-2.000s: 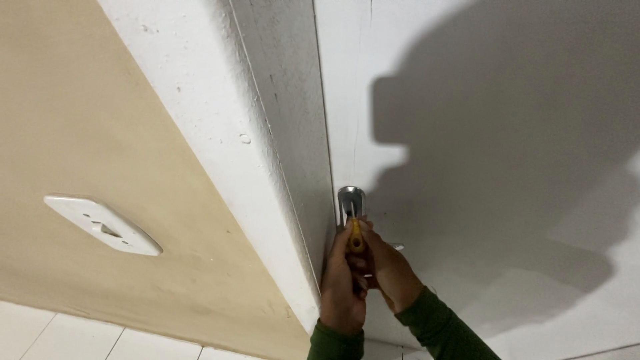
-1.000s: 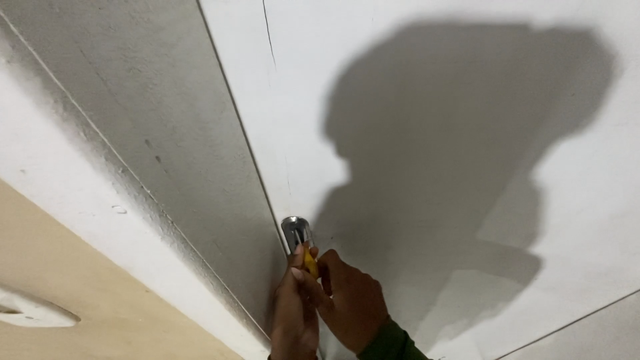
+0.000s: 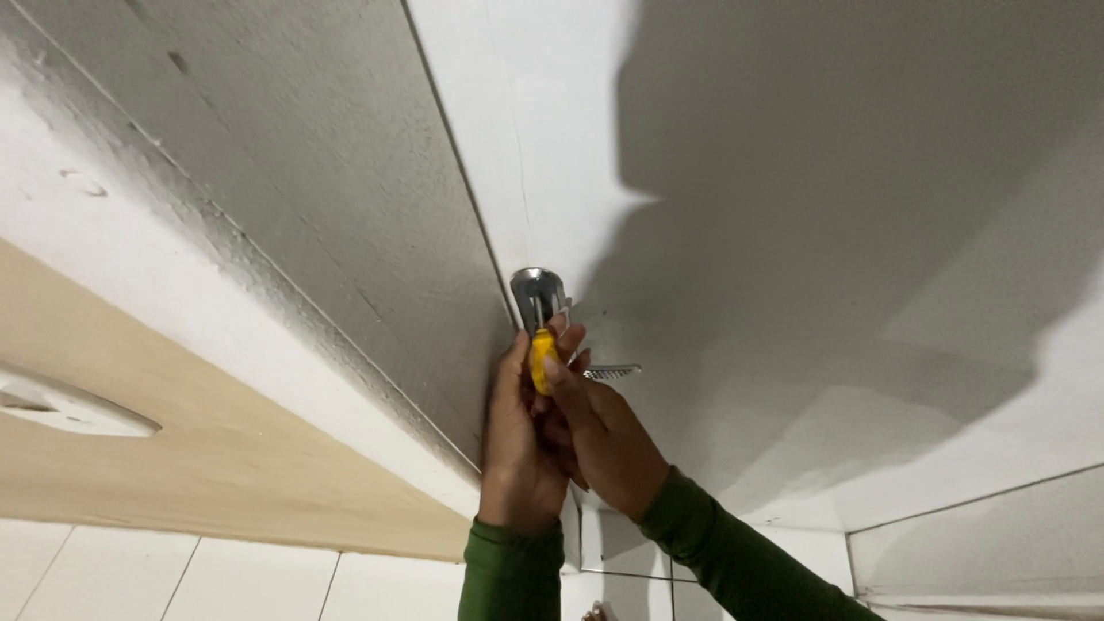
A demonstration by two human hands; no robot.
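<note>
A small screwdriver with a yellow handle (image 3: 543,360) points up the door, its shaft against the chrome lock plate (image 3: 536,289) near the door's edge. My right hand (image 3: 608,431) is closed on the handle, thumb along it. My left hand (image 3: 520,440) is raised beside the lock plate at the door edge, its fingers partly behind the screwdriver and around the plate's lower part; whether it grips anything is hidden. From behind my right hand a patterned metal door lever (image 3: 614,372) sticks out to the right. The lower part of the plate is covered by my hands.
The white door (image 3: 733,285) carries a large shadow. Left of it stands the white door frame (image 3: 328,216), then a beige wall (image 3: 259,440) with a white switch plate (image 3: 78,405). White floor tiles (image 3: 250,573) lie below, and toes (image 3: 595,612) show at the bottom edge.
The view has shifted. Both hands stay at the lock plate with the yellow-handled screwdriver. The door lever shows more plainly now beside my right hand.
</note>
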